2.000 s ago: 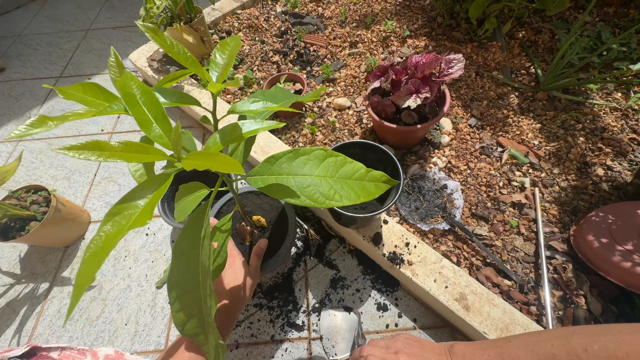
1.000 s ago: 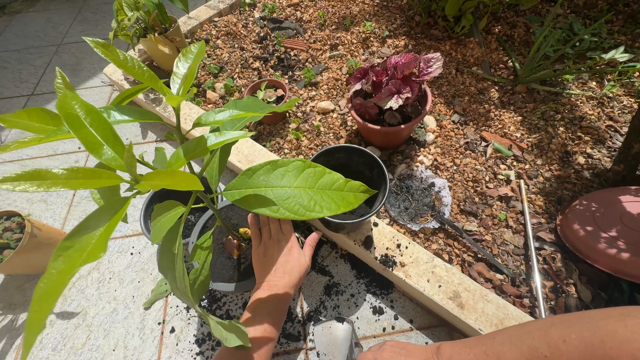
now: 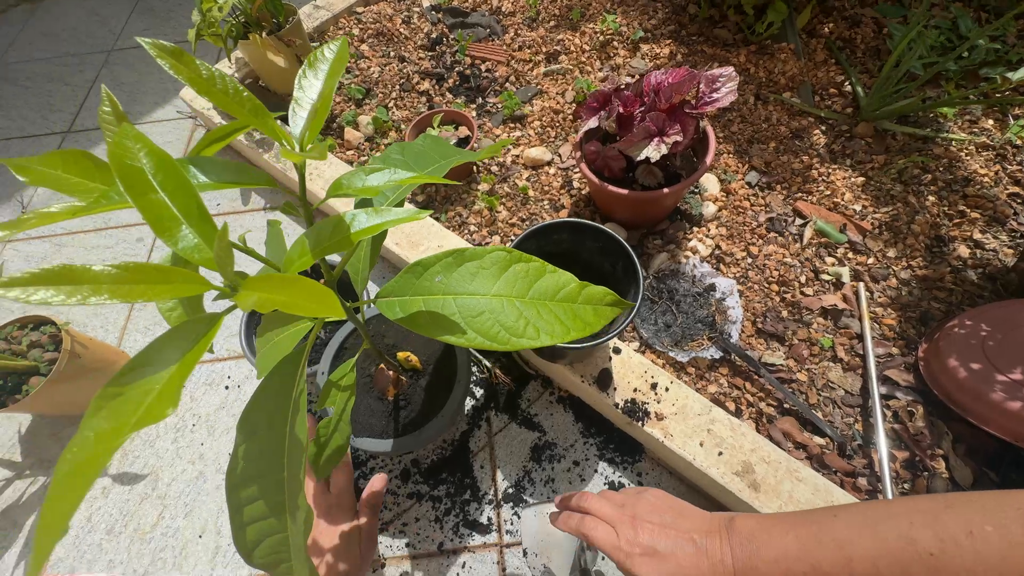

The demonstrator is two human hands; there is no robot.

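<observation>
A leafy green sapling (image 3: 300, 296) stands in a grey pot (image 3: 452, 400) of dark soil on the tiles, with a brown seed (image 3: 388, 382) at the base of its stem. My left hand (image 3: 344, 512) is below the pot, partly behind the hanging leaves, fingers apart, with nothing seen in it. At the bottom, my right hand (image 3: 640, 528) lies over a whitish, scoop-like tool (image 3: 552, 540); its fingers cover part of it, and the grip is not clear. Another dark pot (image 3: 250, 336) of soil is partly hidden behind the sapling.
A black pot (image 3: 588, 248) stands by the stone curb (image 3: 696, 432). On the gravel bed are a red-leaved plant (image 3: 660, 120) in a terracotta-coloured pot, a small pot (image 3: 460, 128), a metal rod (image 3: 876, 392) and a reddish round lid or dish (image 3: 980, 368). A tan pot (image 3: 80, 372) stands left.
My left hand has left the soil beside the stem, where it lay one second ago, and is now lower, below the pot. My right hand remains by the whitish tool.
</observation>
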